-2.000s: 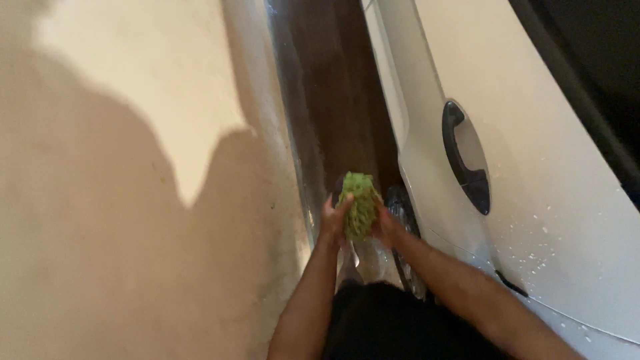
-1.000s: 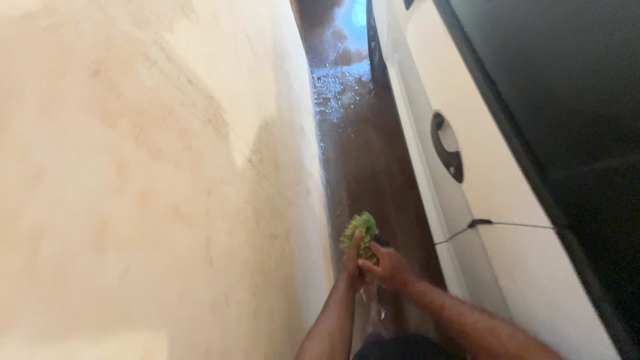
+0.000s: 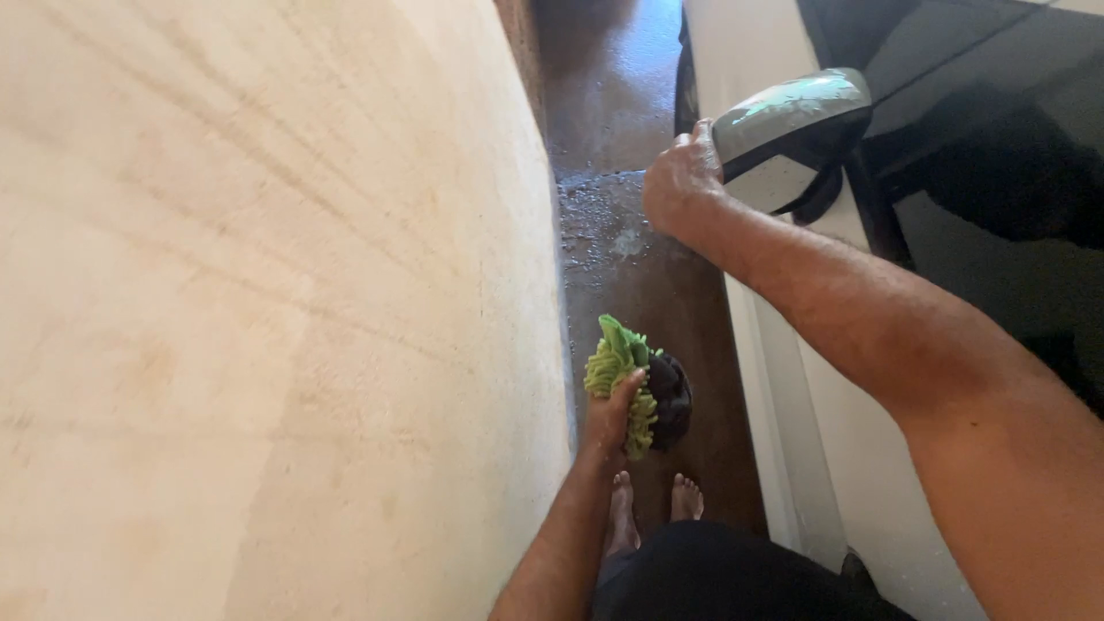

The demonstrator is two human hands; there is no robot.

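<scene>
My left hand (image 3: 614,414) grips a green chenille wash mitt (image 3: 611,366) low over the floor, above my bare feet. A dark, bunched cloth-like item (image 3: 671,401) hangs against the mitt's right side; its exact kind is unclear. Higher up and to the right, my right hand (image 3: 687,177) rests on the outer end of the car's side mirror (image 3: 789,112). The mirror housing is wet, with whitish streaks on top. The fingers of this hand are partly hidden behind the mirror, and nothing else shows in it.
A pale plastered wall (image 3: 345,302) runs close along the left. The white car body (image 3: 828,414) with dark glass (image 3: 992,155) stands on the right. Between them lies a narrow strip of wet, dark floor (image 3: 604,142).
My right hand has left the green mitt, which both hands touched before, and is now up at the side mirror. The view has moved along the car from the door handle to the mirror.
</scene>
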